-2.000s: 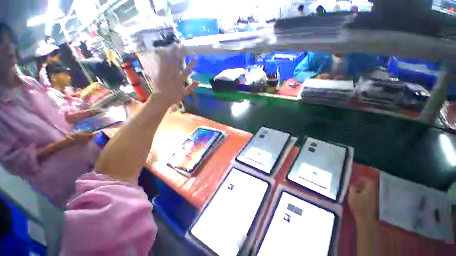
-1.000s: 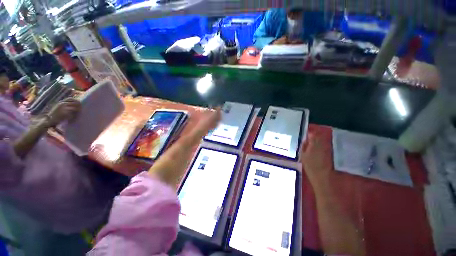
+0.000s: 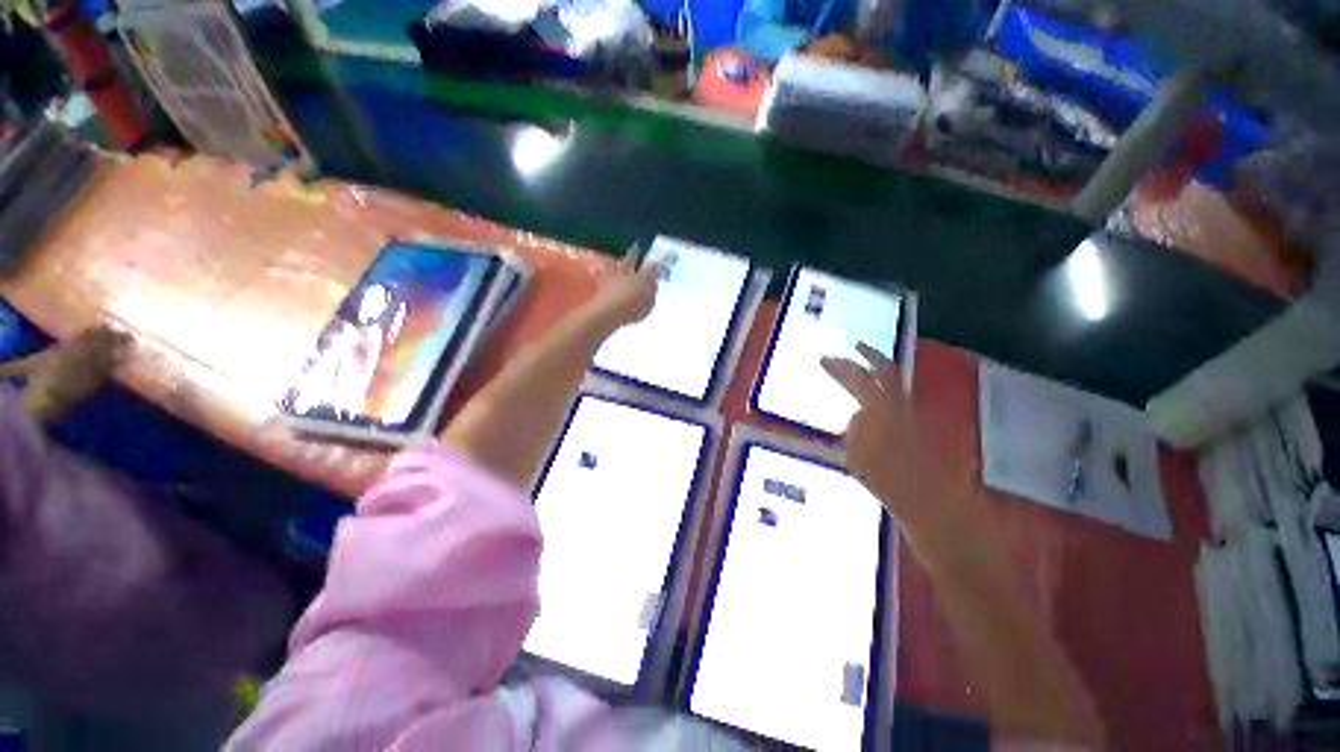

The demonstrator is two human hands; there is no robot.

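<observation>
Several tablets lie in two rows on the red-orange bench. My left hand (image 3: 629, 294) is at the upper left edge of the back-left tablet (image 3: 679, 331), holding nothing. My right hand (image 3: 874, 404) is over the back-right tablet (image 3: 801, 353), fingers apart, fingertips at its screen. The front-left tablet (image 3: 617, 536) and the front-right tablet (image 3: 786, 602) show white screens with small dark marks. Another tablet (image 3: 397, 338) with an orange-blue wallpaper lies on a light layer to the left.
A printed form (image 3: 1051, 441) with small dark items lies at the right. A tall pile of sheets and slabs (image 3: 1271, 588) stands at far right. A dark green strip (image 3: 617, 176) runs behind the bench. Another person's hand (image 3: 81, 367) is at far left.
The view has tilted down. My left hand came down from the air to the back-left tablet. My right hand moved from beside the tablets onto the back-right one. Both back screens are whiter.
</observation>
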